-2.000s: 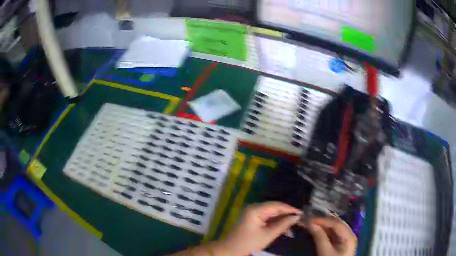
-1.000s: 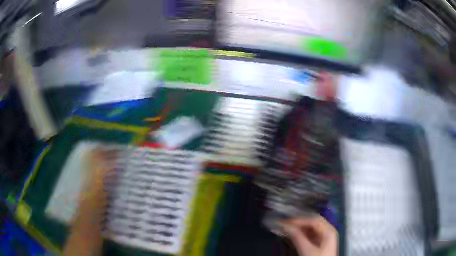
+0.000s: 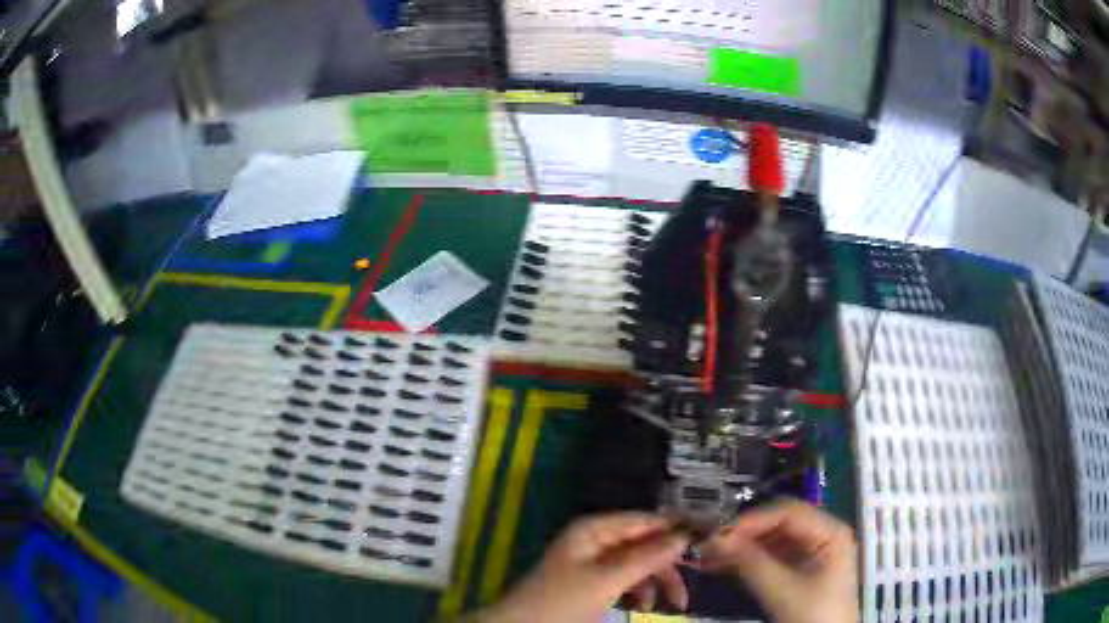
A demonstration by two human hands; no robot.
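Observation:
The black press fixture stands upright at centre right with its red lever handle up. My left hand and my right hand meet just below the silver clamp block. Their fingertips pinch a small dark part, mostly hidden by the fingers. The left slotted tray is white, with dark parts in its right side. The rear tray holds dark parts in spaced columns, partly behind the press.
The right white slotted tray lies beside the press, with a tray stack at far right. A black keypad is behind the right tray. A paper slip lies between left and rear trays. A monitor stands behind.
A second ago my left hand was over the left tray; it is now at the press front, meeting my right hand. The view has shifted and is sharper.

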